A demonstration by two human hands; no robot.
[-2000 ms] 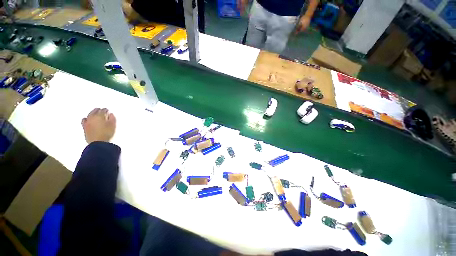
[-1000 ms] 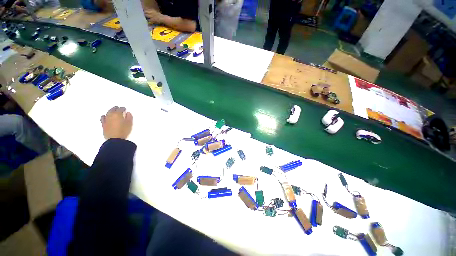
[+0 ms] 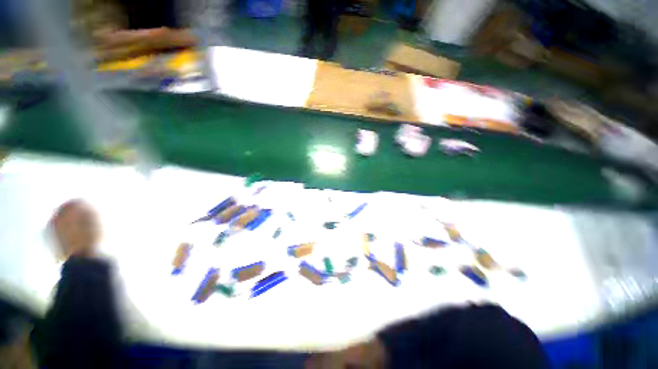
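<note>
The frame is blurred. Several blue battery packs [image 3: 268,284], many with tan faces, lie scattered over the white bench [image 3: 166,317]. Small green circuit boards [image 3: 225,290] lie among them, some beside the packs. My left hand [image 3: 75,229] rests at the bench's left, away from the packs, and looks closed with nothing visible in it, but blur hides the fingers. My right hand [image 3: 350,356] is at the bottom edge, partly cut off, below a dark sleeve; its fingers cannot be made out.
A green conveyor belt [image 3: 245,144] runs behind the bench with white housings [image 3: 413,140] on it. A grey upright [image 3: 90,94] stands at the left. Beyond the belt is a bench with a cardboard sheet [image 3: 346,88]. A clear plastic item [image 3: 613,252] lies at the right.
The view has swung to the right and blurred. My right hand and sleeve have come into view at the bottom. My left hand now shows farther left and lower. The packs lie as before.
</note>
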